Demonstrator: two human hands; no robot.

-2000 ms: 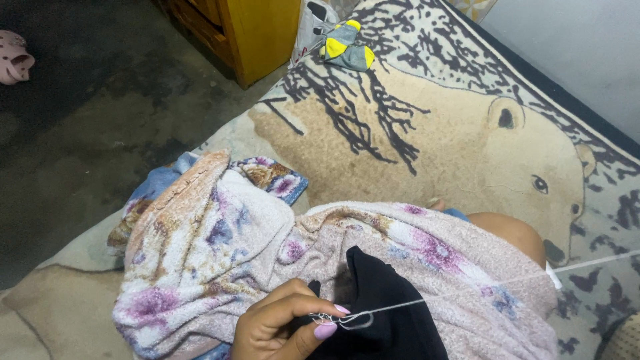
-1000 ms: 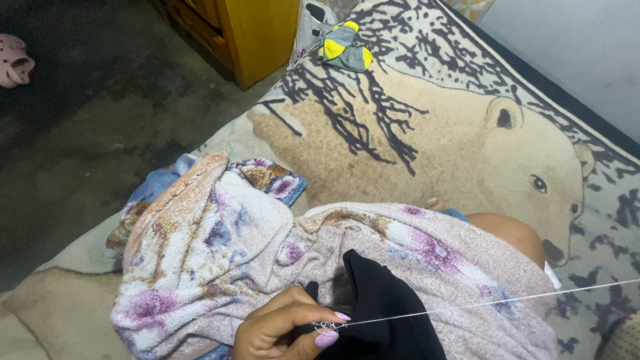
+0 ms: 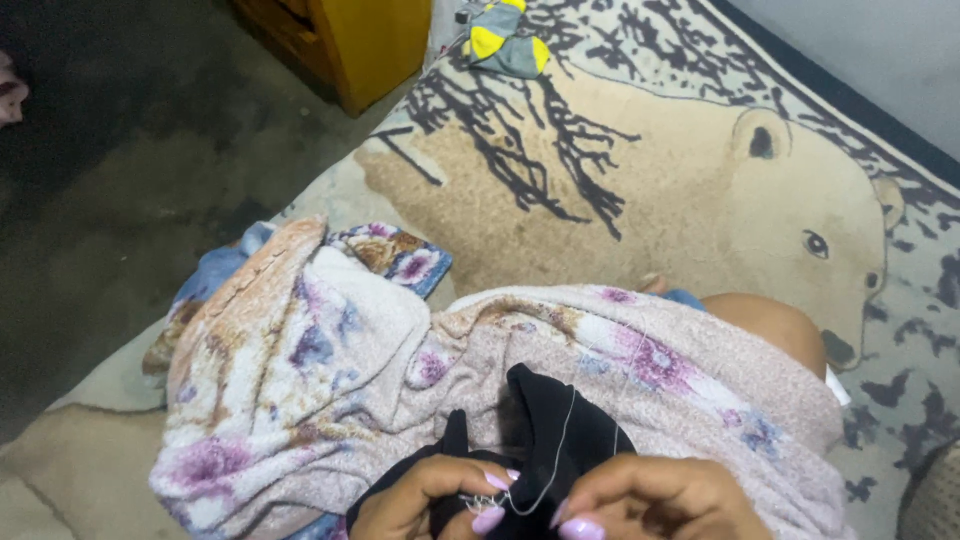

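My left hand (image 3: pixel 442 499), at the bottom centre, pinches a small silvery looped piece (image 3: pixel 484 502) between thumb and fingertip. Just to its right, my right hand (image 3: pixel 652 499) has thumb and forefinger close together near a thin pale thread (image 3: pixel 559 457); whether they grip it, I cannot tell. The thread curves from the small piece up over a black cloth (image 3: pixel 551 420). That cloth lies in my lap beneath both hands, on a floral fleecy towel or blanket (image 3: pixel 510 337) that covers my legs. No needle can be made out.
A bear-patterned blanket (image 3: pixel 637 172) spreads under me. Grey and yellow socks (image 3: pixel 510 56) lie on its far edge, beside a wooden piece of furniture (image 3: pixel 382 45). A pink clog (image 3: pixel 9 90) is on the dark floor at the left. A wall stands at the upper right.
My right hand, out of view in both earlier frames, is now beside my left hand. The thread, stretched straight toward the right before, now hangs slack in a curve.
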